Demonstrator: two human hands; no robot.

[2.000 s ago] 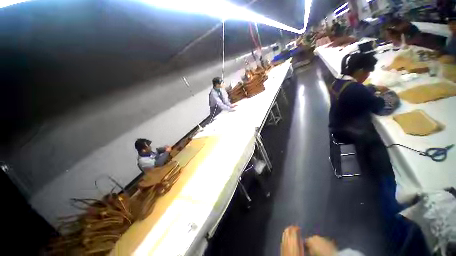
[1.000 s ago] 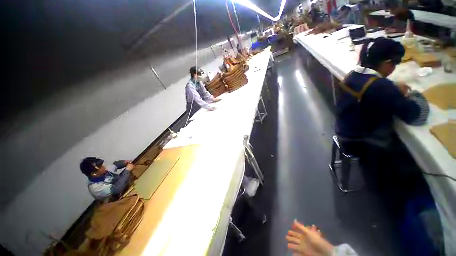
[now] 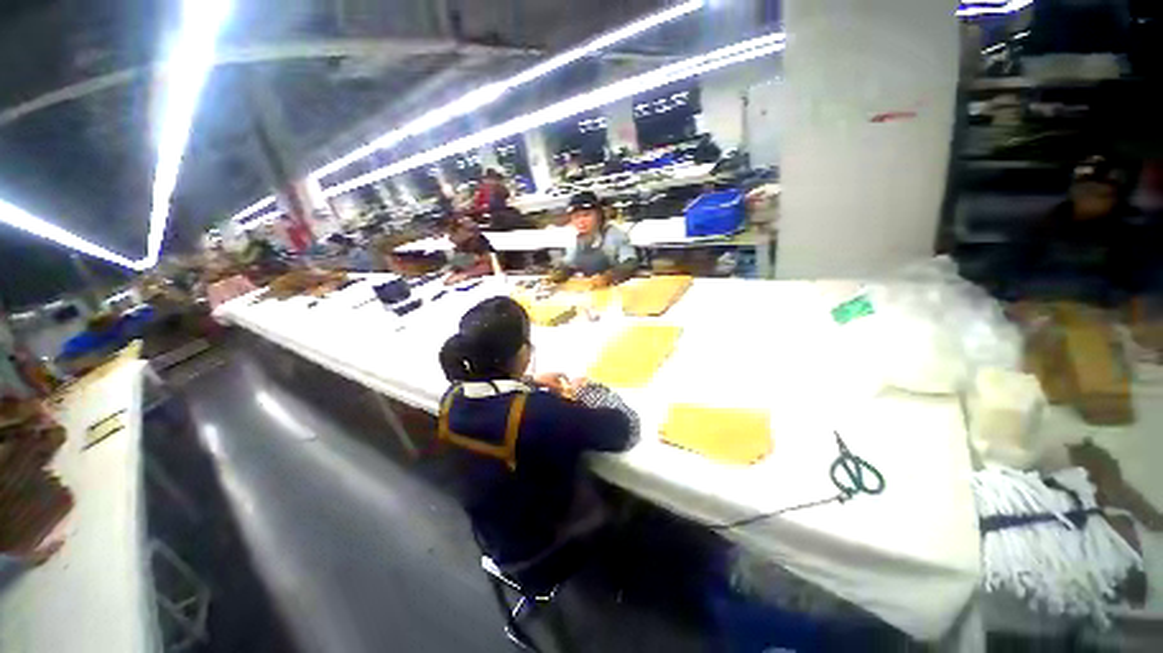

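Note:
Neither of my hands shows in the picture. Nearest in front of me is the end of a long white-covered table (image 3: 816, 542). Dark-handled scissors (image 3: 856, 475) lie on it near the edge, with a dark cord running to them. Tan leather panels lie on the table, one near the scissors (image 3: 717, 432) and another farther back (image 3: 635, 355). A bundle of white cords (image 3: 1056, 541) hangs at the table end on the right.
A seated person (image 3: 523, 440) in a dark top with tan straps works at the near edge. Another person (image 3: 596, 242) is across the table. Clear plastic wrap (image 3: 950, 325), a white pillar (image 3: 870, 140) and a blue bin (image 3: 716, 213) stand right. The aisle (image 3: 306, 485) runs left.
The view has swung right, so the right-hand table now fills the middle and the left table is at the edge. The hand seen low in the earlier frames has left the picture.

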